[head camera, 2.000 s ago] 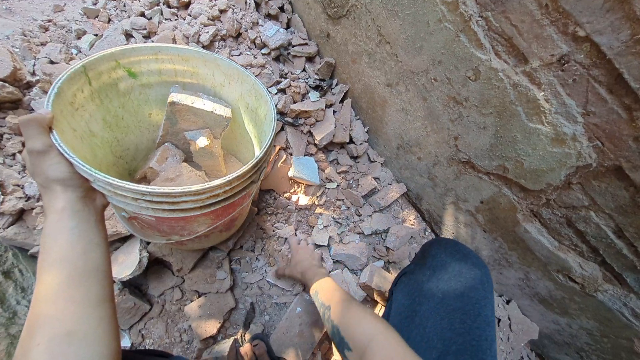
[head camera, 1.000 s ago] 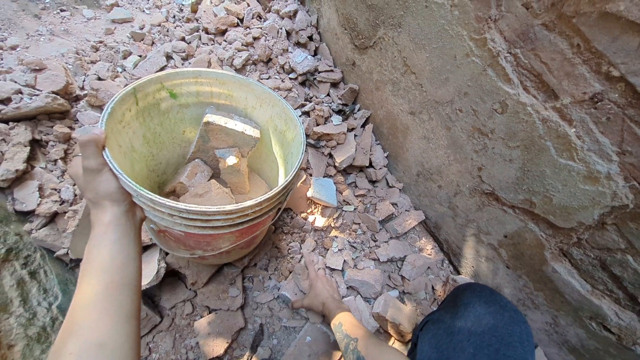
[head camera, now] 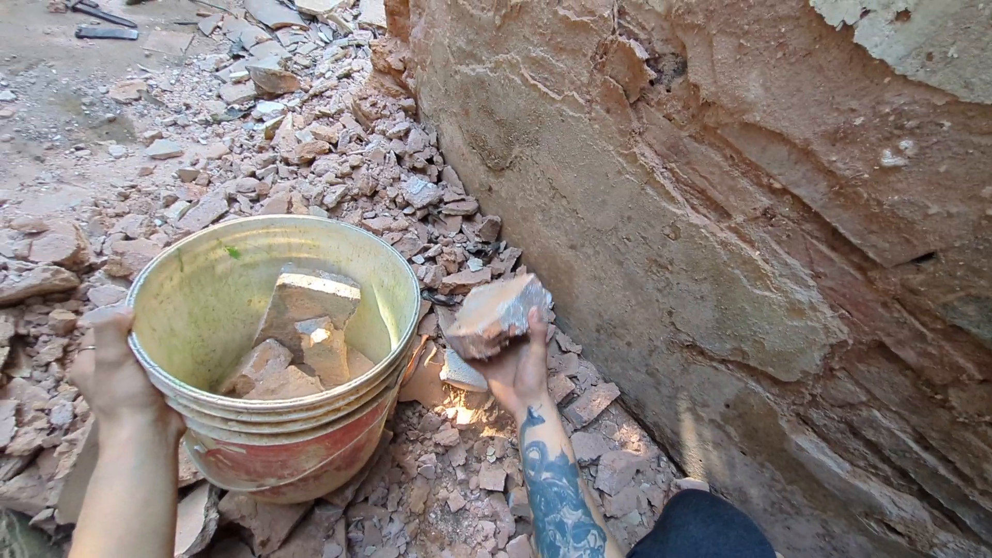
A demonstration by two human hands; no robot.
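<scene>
My left hand (head camera: pixel 124 380) grips the left rim of a dirty plastic bucket (head camera: pixel 291 457) with a faded red band. Inside the bucket lie several broken chunks of masonry or stone (head camera: pixel 310 318), leaning on one another. To the right of the bucket, my right hand (head camera: pixel 521 360) holds up a thick, rough stone chunk (head camera: pixel 496 314), slightly blurred, with the thumb on its right side. Just below that chunk, a pale fragment (head camera: pixel 463 372) rests on the rubble.
Broken rubble (head camera: pixel 341 163) covers the ground around the bucket. A rough wall or rock face (head camera: pixel 620 194) rises along the right side. Hand tools, one like a hammer (head camera: pixel 105 14), lie at the far upper left. My dark-clothed knee (head camera: pixel 701 527) is at the bottom right.
My right hand was low on the rubble with its fingers spread; it is now raised beside the bucket with a stone chunk in it. My left hand stays on the rim. The view has shifted.
</scene>
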